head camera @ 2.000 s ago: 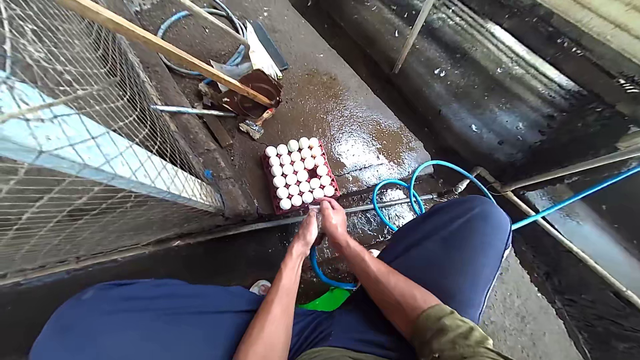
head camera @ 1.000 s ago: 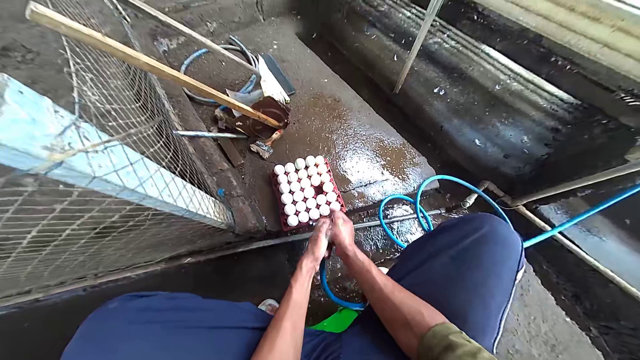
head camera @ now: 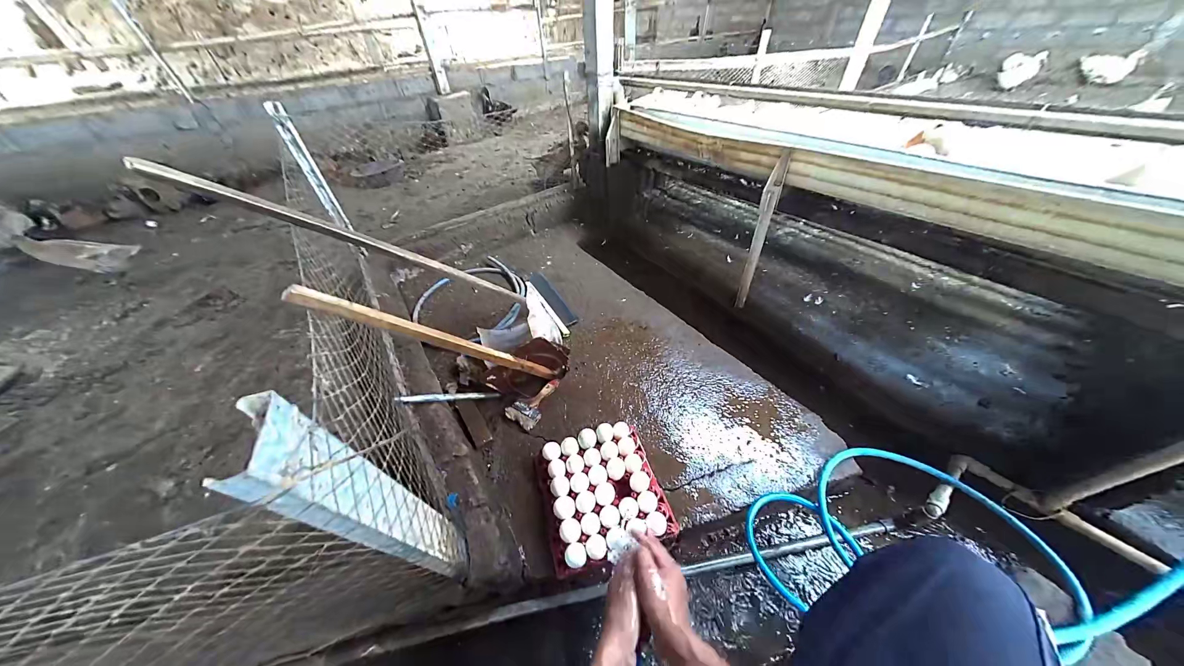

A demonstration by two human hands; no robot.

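White eggs [head camera: 585, 501] fill most cups of a red egg tray [head camera: 553, 535] on the wet concrete floor; one cup toward the right side has no egg. At the tray's near edge, my left hand [head camera: 622, 601] and my right hand [head camera: 662, 587] are side by side with palms facing, wet and whitish. Something white and wet, perhaps an egg or water, shows at the fingertips over the near row. Whether anything lies between the palms is hidden.
A blue hose [head camera: 786, 499] loops at the right beside a metal pipe [head camera: 795, 548]. Left stand wire netting [head camera: 370, 398] and a white metal post [head camera: 342, 481]. Beyond the tray lie a wooden handle [head camera: 416, 331], a brush-like tool and a coiled hose [head camera: 462, 277].
The view has tilted up, showing more of the pen. My hands stay together at the tray's near edge, with fingers now extended side by side.
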